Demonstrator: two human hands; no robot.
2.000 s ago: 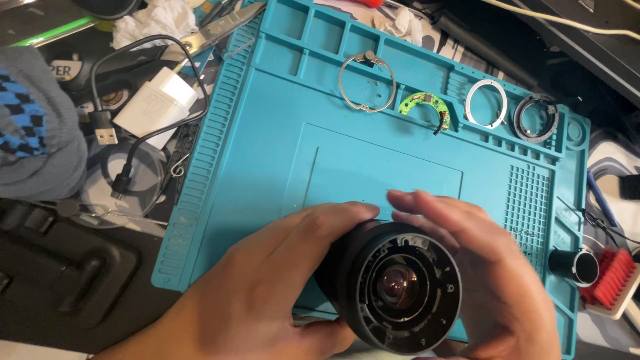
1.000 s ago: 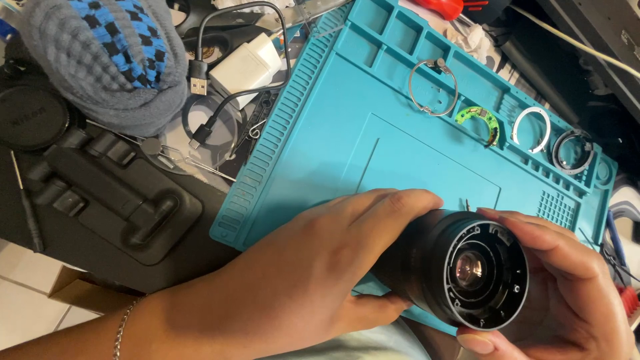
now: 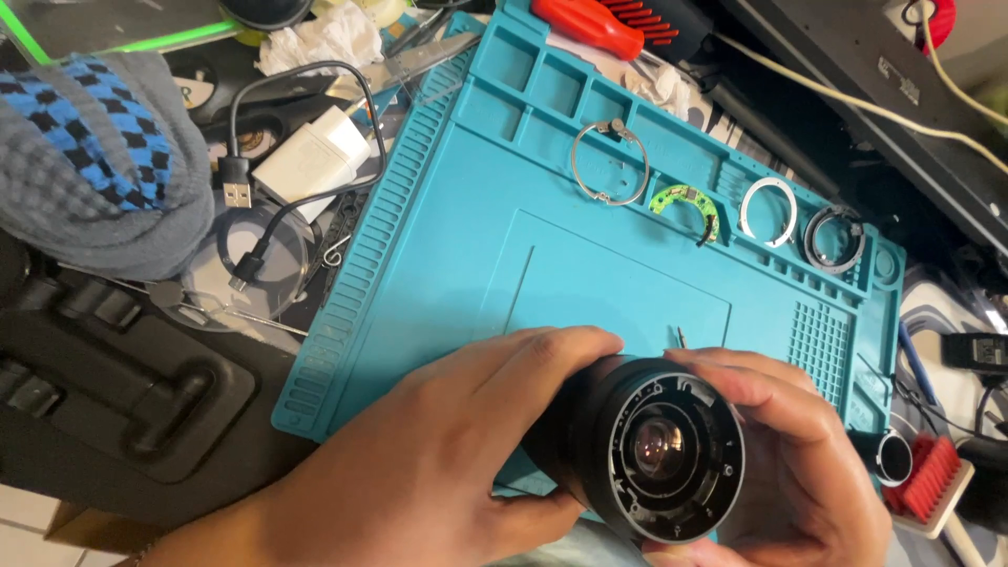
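A black camera lens [image 3: 669, 457] with its open mount end facing up is held between both hands over the front of a teal silicone work mat [image 3: 425, 283]. My left hand [image 3: 441, 425] wraps round the barrel from the left, thumb below. The fingers of my right hand [image 3: 795, 441] curve round the rim at the right, fingertips above and thumb below. Behind the lens lies a small screwdriver bit [image 3: 681, 339]. Along the mat's far side lie a thin metal ring [image 3: 648, 165], a green curved circuit board [image 3: 683, 206], a silver ring [image 3: 746, 213] and a black ring part [image 3: 809, 250].
At left are a grey-blue cloth [image 3: 87, 173], a white charger [image 3: 311, 161], a black USB cable [image 3: 378, 102] and a black moulded case [image 3: 118, 378]. A red-handled tool [image 3: 591, 27] lies at the back, a red-bristled brush [image 3: 925, 480] at right, a black monitor-like panel [image 3: 874, 79] back right.
My right hand, apart from the rim at its fingertips two seconds ago, has closed round the lens rim. The view has shifted and returned.
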